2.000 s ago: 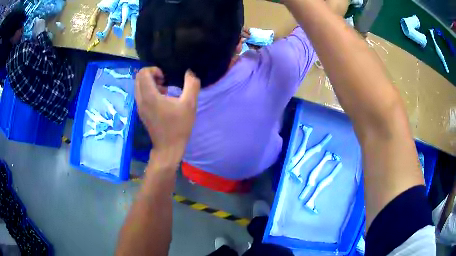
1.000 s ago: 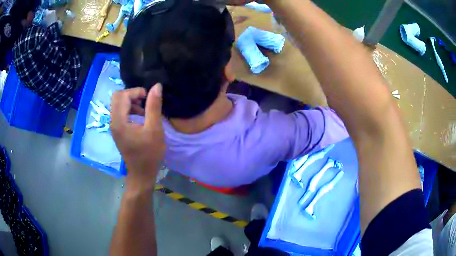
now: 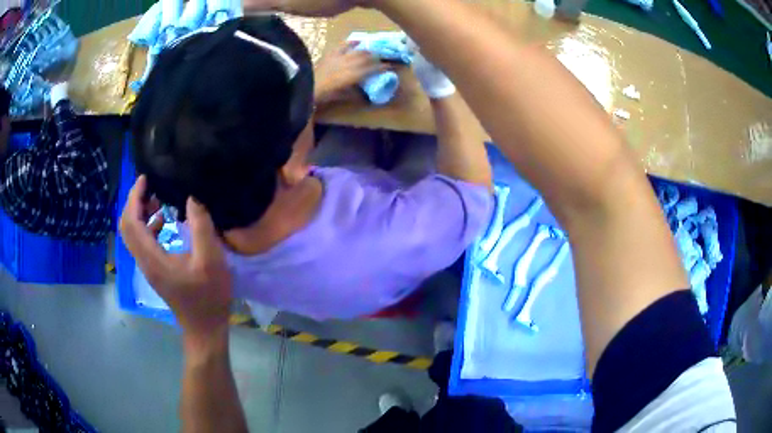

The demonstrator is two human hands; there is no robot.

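A seated person's dark-haired head (image 3: 216, 127) is in front of me, with a thin white band (image 3: 269, 52) across its top. My left hand (image 3: 179, 258) is at the lower left of the head, thumb and fingers apart, nothing seen in it; whether it touches the hair is unclear. My right hand (image 3: 309, 5) is above the head at the top edge, cut off, its fingers and any held thing not visible. The person's hands are on a pale blue bent piece (image 3: 379, 84) on the bench.
A tan bench (image 3: 711, 127) curves across the top. A blue tray (image 3: 525, 385) holds several long thin pieces; another at right (image 3: 726, 254) holds jumbled pale pieces. A blue tray (image 3: 127, 279) is partly behind my left hand. Another person in a checked sleeve (image 3: 63, 182) sits at left.
The person's head has shifted left and down, and their hands now show on the pale blue piece. My left hand has moved left and down. My right forearm reaches further left.
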